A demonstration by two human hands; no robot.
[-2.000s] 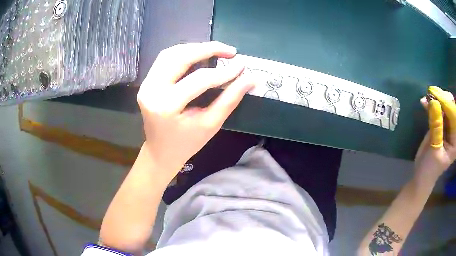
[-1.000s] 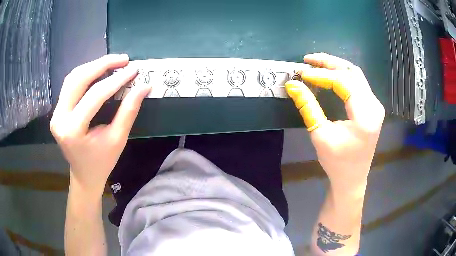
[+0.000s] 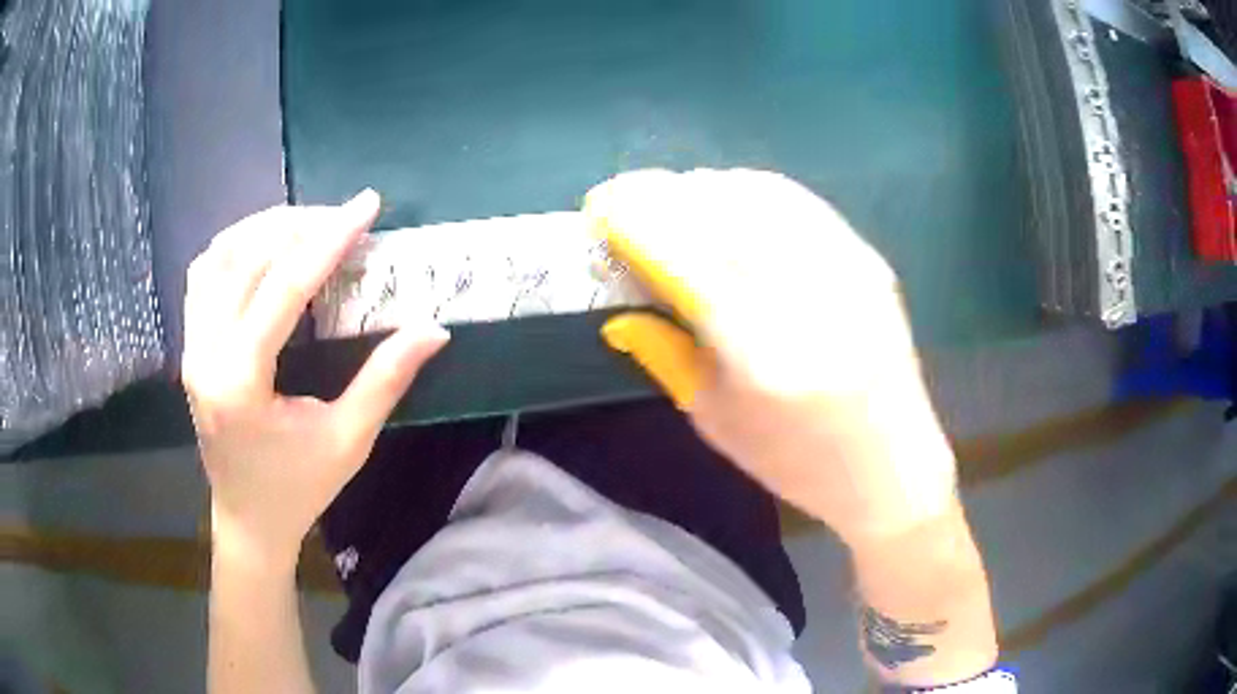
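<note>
The white strip with a row of circular outlines (image 3: 475, 278) lies near the front edge of the green mat. My left hand (image 3: 292, 325) holds its left end, with the thumb at the front edge and fingers at the back edge. My right hand (image 3: 787, 339), blurred, reaches over the strip's right part and hides it. Its yellow-covered index finger is over the strip and its yellow-covered thumb is at the front edge, apart from the index. No small part shows between them, and whether the hand grips the strip cannot be told.
A block of clear ribbed trays (image 3: 75, 231) stands at the left beside a grey board (image 3: 210, 109). Stacked strips (image 3: 1099, 176) lie on the green mat (image 3: 651, 95) at the right. A red bin (image 3: 1205, 170) and a blue bin (image 3: 1173, 359) are at the far right.
My right hand has moved in from the far right to the strip, then left and over it. The small part seen at its fingertips is no longer visible. The strip sits lower in view.
</note>
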